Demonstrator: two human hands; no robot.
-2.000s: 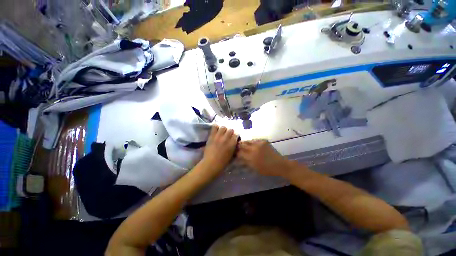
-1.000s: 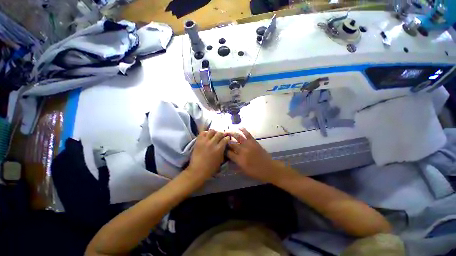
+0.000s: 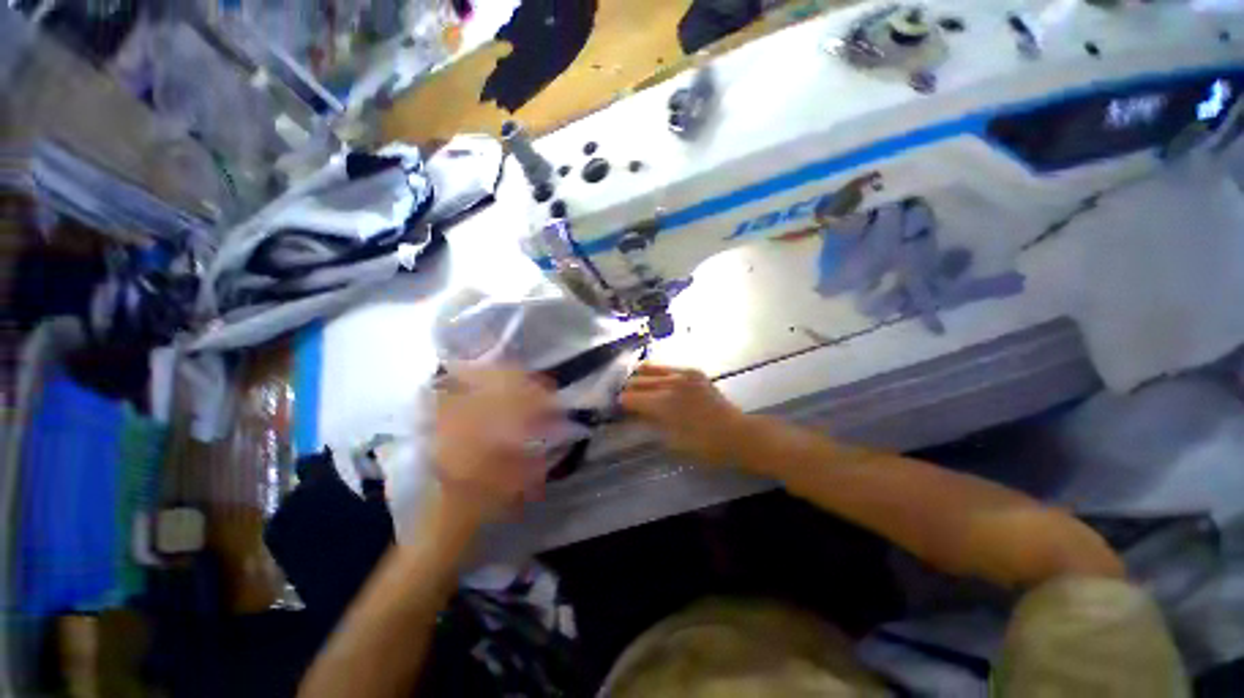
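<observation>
The light grey garment panel (image 3: 498,323) with a black stripe (image 3: 600,360) lies at the needle area, left of and under the presser foot (image 3: 659,325). My right hand (image 3: 671,401) is at the cloth edge just below the foot, fingers bent closed on it. My left hand (image 3: 494,434) is blurred, over the cloth further left; whether it grips the cloth is hidden by the blur. A black fabric panel (image 3: 332,536) hangs at the table's left front.
The sewing machine head (image 3: 764,177) spans the back. Grey scraps (image 3: 907,266) lie on its bed. A bundle of grey and black pieces (image 3: 321,239) is at the left rear. A pale cloth piece (image 3: 1160,280) lies right. Blue (image 3: 68,491) and green baskets stand far left.
My left hand has moved left, away from my right hand, which stays near the foot. The black stripe now shows stretched towards the foot. The camera view has tilted.
</observation>
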